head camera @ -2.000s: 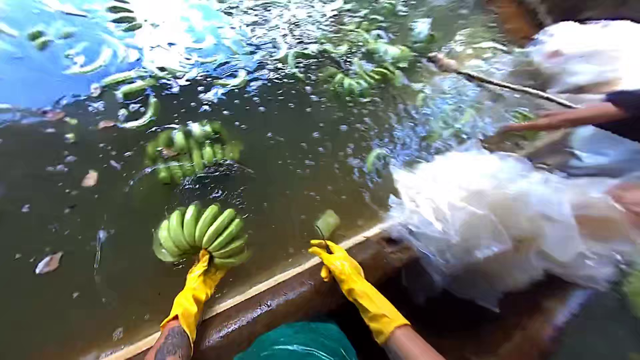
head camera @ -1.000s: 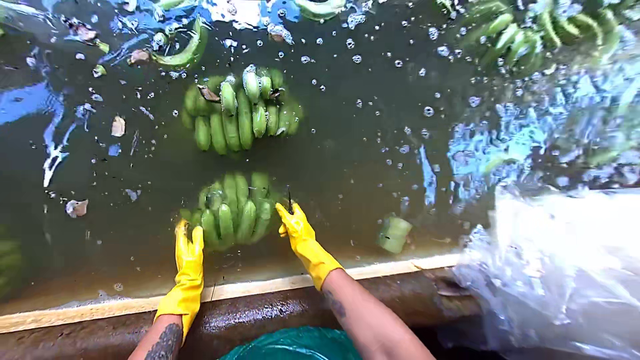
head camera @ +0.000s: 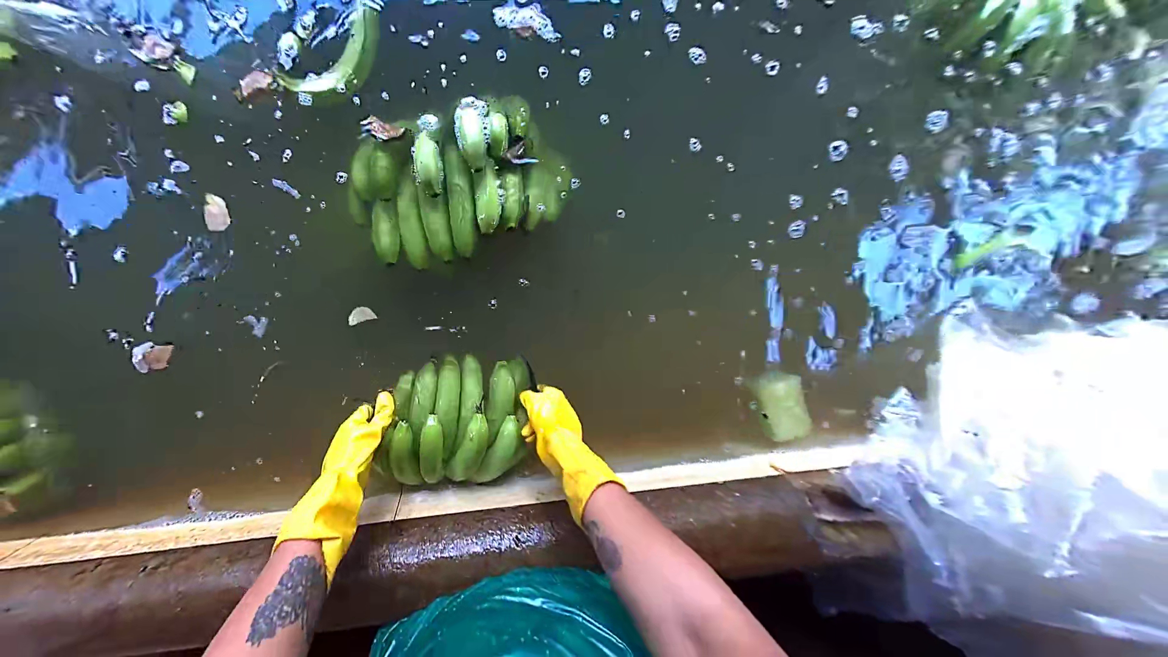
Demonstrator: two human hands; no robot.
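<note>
Both of my hands wear yellow rubber gloves. A hand of green bananas (head camera: 456,420) lies at the water's surface by the near edge, between them. My left hand (head camera: 342,474) grips its left end with fingers closed. At the right end, my right hand (head camera: 561,443) is closed around a thin dark tool, probably a knife, whose tip shows above the fingers; those fingers also touch the outer banana. Farther out, a larger cluster of green bananas (head camera: 447,187) floats partly under water. The undersides of both bunches are hidden.
A pale wooden strip (head camera: 684,473) and a brown rounded rim (head camera: 474,538) border the murky water. Clear plastic sheeting (head camera: 1040,456) is heaped at right. A cut green stem piece (head camera: 783,408) floats near the rim. More bananas (head camera: 27,447) show at far left.
The near banana bunch, lower in the water one second ago, now shows clearly at the surface between my hands. My left hand has closed on its end. The view has shifted left and downward.
</note>
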